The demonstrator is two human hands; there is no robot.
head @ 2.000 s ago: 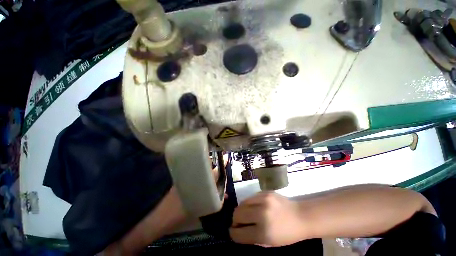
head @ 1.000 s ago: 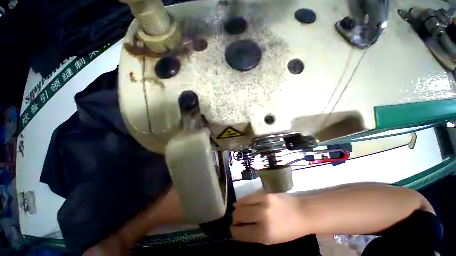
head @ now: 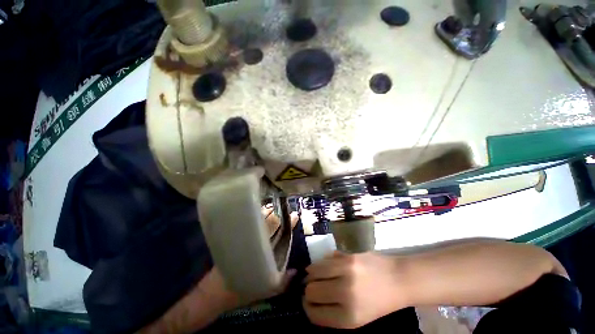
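Black fabric (head: 124,222) lies bunched on the white table left of the machine head, and a dark strip of it runs toward the hands. The cream sewing machine head (head: 274,104) covers the upper middle. My right hand (head: 349,287) has its fingers curled on the dark fabric edge below the thread tension assembly (head: 352,215). My left hand (head: 228,287) lies on the fabric, partly behind the cream loop-shaped cover (head: 236,228); some fingertips show through its gap. The needle point is hidden.
Thread snips with a red part (head: 434,203) lie on the table right of the needle area. A green printed ruler band (head: 85,101) edges the table at the left. Dark fabric (head: 59,39) is heaped at the upper left. A metal unit (head: 564,32) is at the upper right.
My left hand has moved right and toward the needle area, with fingertips now showing by the cover. My right hand stays nearly in place. The view has shifted slightly.
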